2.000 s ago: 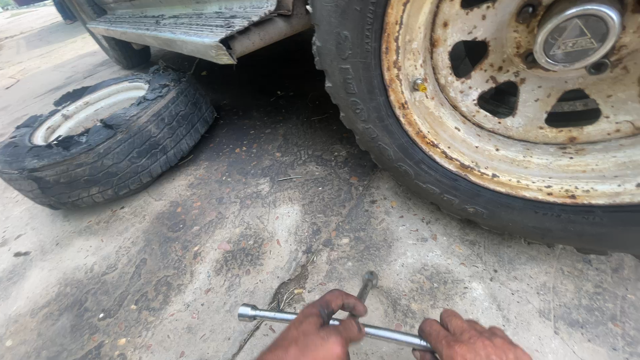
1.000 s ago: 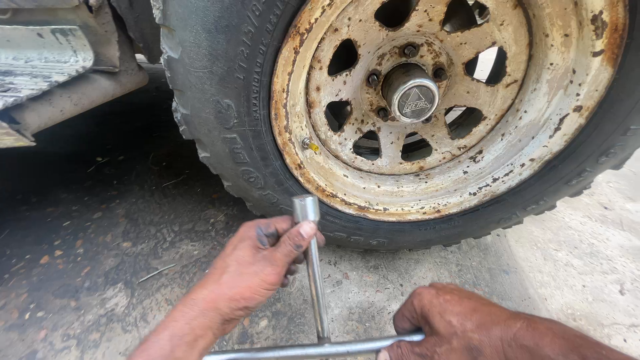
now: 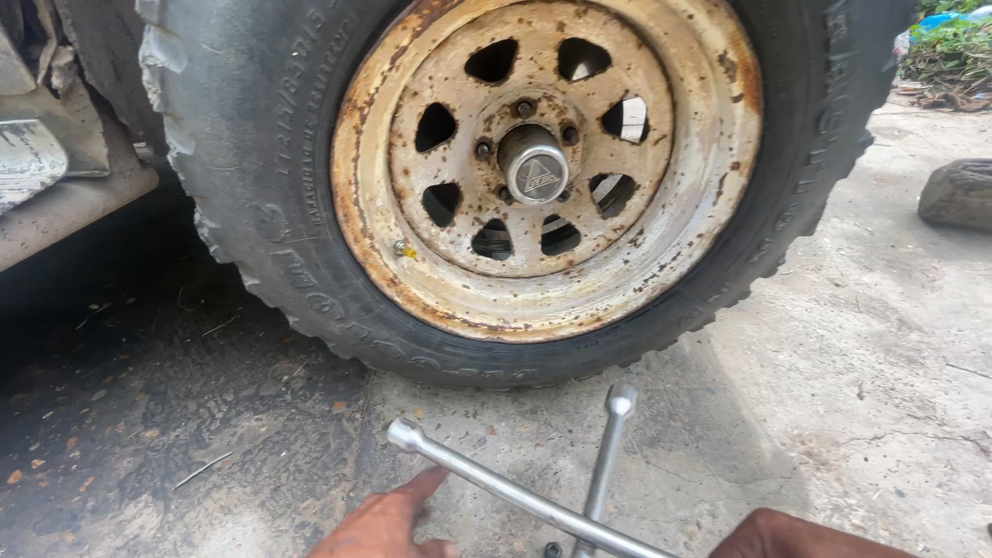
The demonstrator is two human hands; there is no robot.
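A chrome four-way lug wrench [image 3: 508, 486] crosses the lower middle of the view, two of its socket ends showing below the tyre. My left hand [image 3: 387, 519] is just under its left arm, index finger stretched out near the bar and thumb apart, not closed round it. At the lower right, my right hand [image 3: 798, 535] is by the bar's lower end; its fingers are cut off by the frame. Above stands a wheel with a rusty cream steel rim [image 3: 535, 302], a hub cap [image 3: 536, 164] and bare studs round it. A lug nut [image 3: 552, 549] shows at the bottom edge.
The black off-road tyre [image 3: 256, 209] stands on cracked concrete [image 3: 837, 387]. A vehicle's side step [image 3: 31, 163] juts in at the left, over dark stained ground. To the right lies a stone or block [image 3: 959, 194], with plants [image 3: 949, 58] behind it.
My left hand has let go of the wrench's upright arm, which it held near the socket a second ago. The wrench has turned, so its arms now cross at a slant. The view has swung onto the wheel.
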